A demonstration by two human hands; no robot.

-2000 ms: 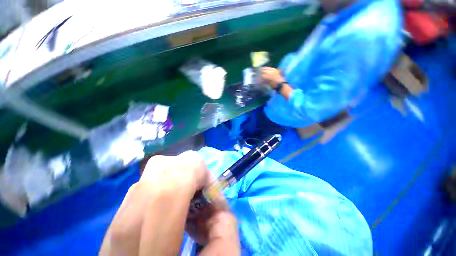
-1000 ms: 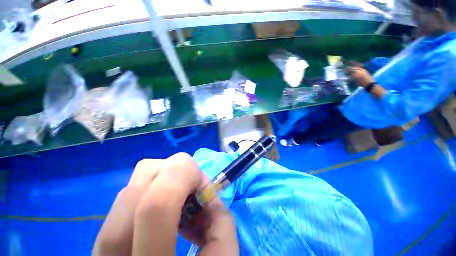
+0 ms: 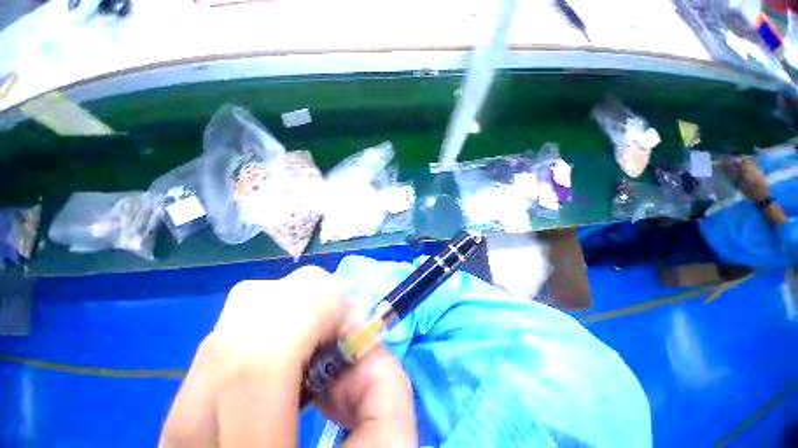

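Note:
My right hand [image 3: 289, 350], bare and large at the bottom centre, is closed round a black pen [image 3: 429, 278] with silver bands. The pen's banded end points up and right. A yellowish band shows on the pen beside my fingers, and its lower end is hidden in the grip. A small pale strip shows below the fingers, too little to identify. The blue sleeve [image 3: 516, 359] is behind and right of the hand. My left hand is not in view.
Beyond the hand, a green shelf [image 3: 350, 109] holds clear bags of beige [image 3: 302, 206], white and purple [image 3: 558, 179] pieces. A white worktop [image 3: 350, 31] runs above it. An open cardboard box [image 3: 567, 267] stands below. Another person's hand [image 3: 750, 182] is at the far right.
The view has swung right to left along the shelf, so the other person now sits at the far right edge and more bags show at left. My right hand still holds the pen.

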